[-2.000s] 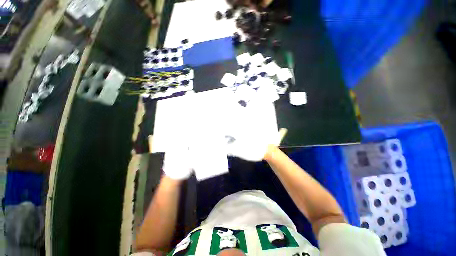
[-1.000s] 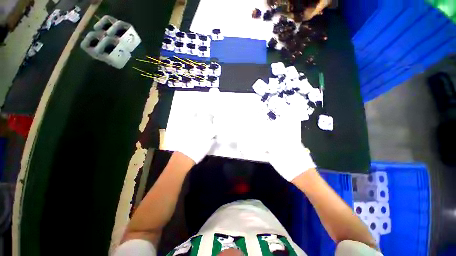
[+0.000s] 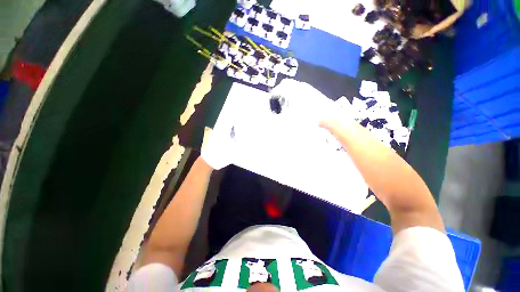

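Note:
My right hand (image 3: 305, 102), in a white glove, reaches across the white sheet (image 3: 308, 171) to its far edge. A small white housing with a dark centre (image 3: 277, 104) is at its fingertips and looks held. My left hand (image 3: 219, 149), also gloved, is at the sheet's left edge. A small dark mark shows by its fingers, but glare hides whether it holds anything. Rows of filled housings (image 3: 251, 61) with yellow lead wires lie just beyond the sheet. More black-centred units (image 3: 263, 24) stand in rows behind them.
A heap of loose white pieces (image 3: 376, 117) lies right of the sheet, with a green tool (image 3: 412, 120) beside it. Dark shiny parts (image 3: 393, 48) are piled at the far right. A dark green surface with a worn cream edge (image 3: 154, 194) is at left. Blue crates (image 3: 484, 74) stand at right.
My right hand has moved from the sheet's near right part to its far edge, with a dark-centred housing now at its fingers. My left hand has shifted slightly left. The view has turned.

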